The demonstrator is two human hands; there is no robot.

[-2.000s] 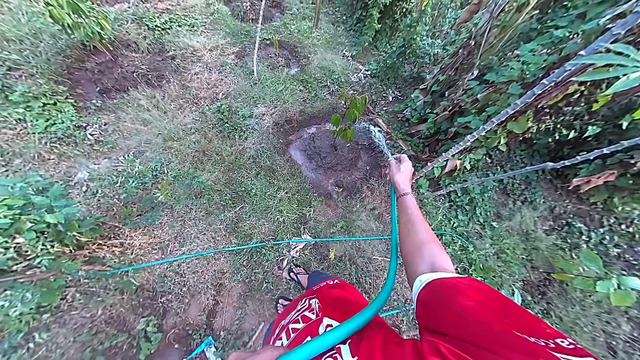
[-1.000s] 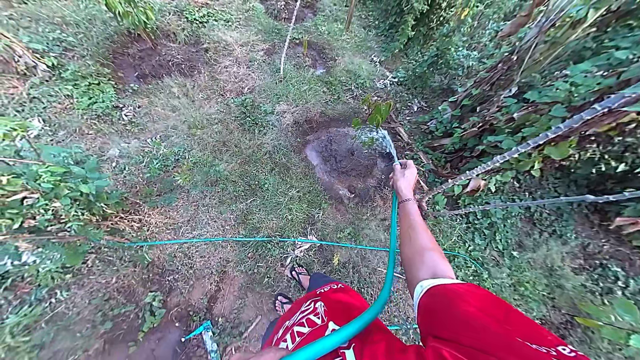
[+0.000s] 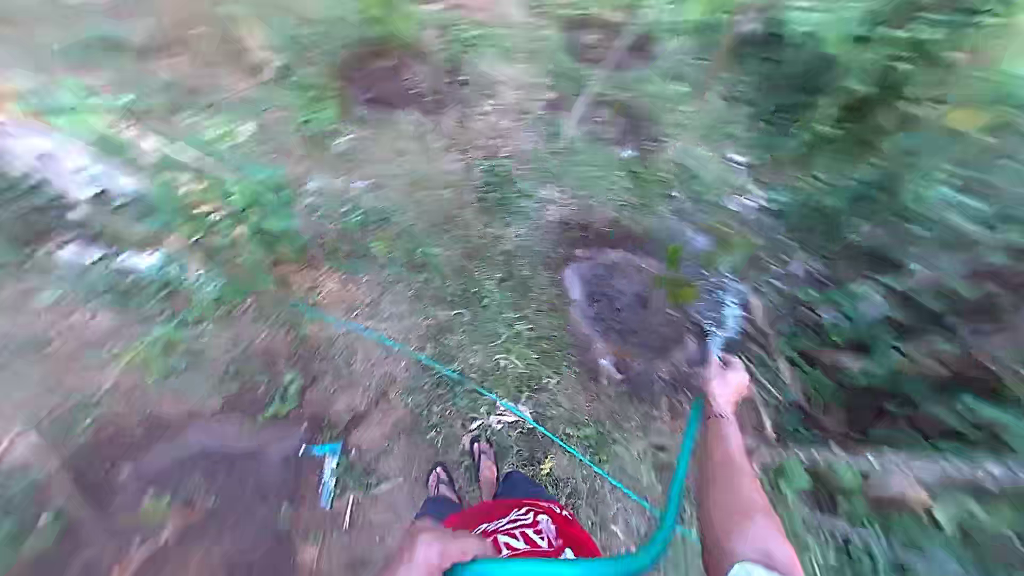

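Observation:
My right hand (image 3: pixel 726 386) is closed round the end of a green garden hose (image 3: pixel 678 488), held out to the right. Water (image 3: pixel 728 312) sprays from its mouth onto a round patch of wet, bare soil (image 3: pixel 628 304). A small leafy sapling (image 3: pixel 678 276) rises at that patch, blurred. At the bottom edge, my left hand (image 3: pixel 440 548) lies at the near part of the hose, in front of my red shirt; its fingers are too blurred to tell how they grip.
More green hose (image 3: pixel 472 384) runs across the grass near my sandalled feet (image 3: pixel 482 464). A blue and white object (image 3: pixel 328 472) lies on the soil at lower left. Dense foliage (image 3: pixel 896 264) lines the right side, and further soil patches (image 3: pixel 392 76) show ahead.
The view has swung to the left and blurred. My right hand still holds the hose end, with water flowing at the same soil patch.

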